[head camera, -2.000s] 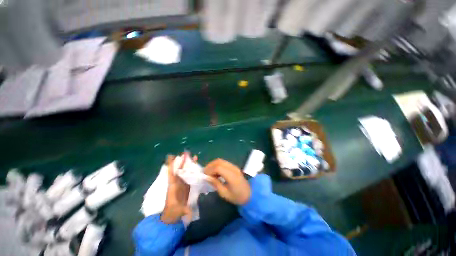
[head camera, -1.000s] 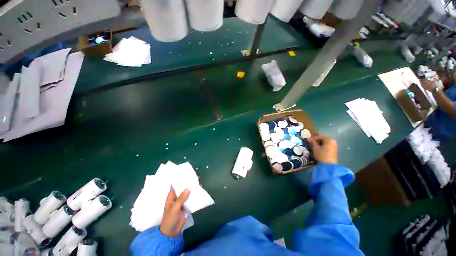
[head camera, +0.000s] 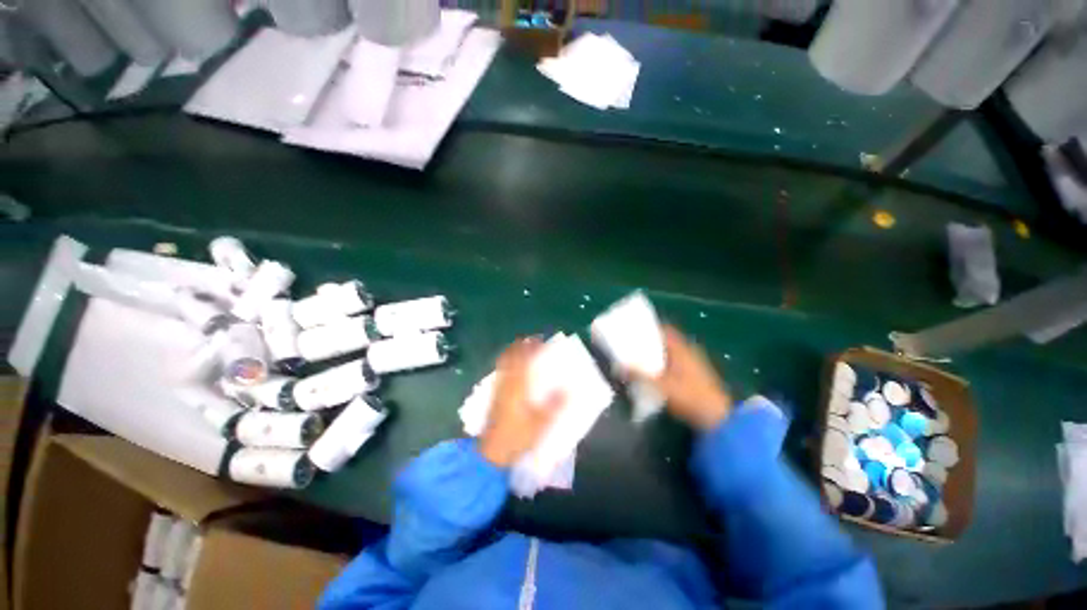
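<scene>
A loose fanned stack of white wrapping sheets (head camera: 576, 405) lies on the green bench in front of me. My left hand (head camera: 520, 405) is spread on the stack's left part, fingers apart. My right hand (head camera: 689, 379), slightly blurred, holds a white wrapping sheet (head camera: 629, 337) just right of the stack; whether something is inside it cannot be told. The disc tray (head camera: 969, 447), a small open brown box, stands at the right with white, blue and dark discs. A pile of white cylinder units (head camera: 337, 340) with dark ends lies at the left.
The cylinder pile lies partly on a white bench liner (head camera: 137, 387). An open packing carton (head camera: 113, 483) with white cylinders stands at lower left. Large white sheets (head camera: 399, 101) and a sheet stack (head camera: 596, 69) lie on the far side. A metal post (head camera: 1013, 312) slants at right. Large white cylinders (head camera: 888, 42) hang above.
The view has turned left, showing more of the pile and the carton. My right hand has left the disc tray and holds a white sheet beside the stack. My left hand remains at the stack.
</scene>
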